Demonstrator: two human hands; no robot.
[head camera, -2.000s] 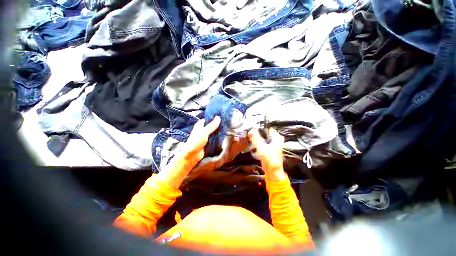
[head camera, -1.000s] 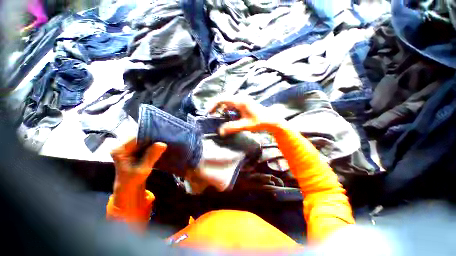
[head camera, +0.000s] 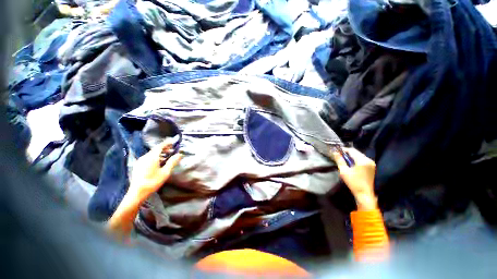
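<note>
A denim garment (head camera: 212, 155), inside out with pale cloth showing, is spread between my two hands in front of me. A navy rounded pocket bag (head camera: 268, 137) lies on its middle. My left hand (head camera: 158, 166) grips the garment's left edge, near a folded dark-blue part. My right hand (head camera: 353, 166) grips its right edge, with a small dark tool (head camera: 347, 158), possibly thread snips, among the fingers. Small shiny dots show on a dark strip along the garment's lower part.
A heap of blue, grey and pale garments (head camera: 212, 41) lies beyond the held garment. A tall dark-blue denim stack (head camera: 436, 103) rises on the right. Grey and blue garments (head camera: 87, 71) lie on the left, beside a pale tabletop patch (head camera: 44, 131).
My hands have moved wide apart. The garment, bunched and folded before, is now spread out with its pocket bag showing. My right hand has moved right; the view has shifted.
</note>
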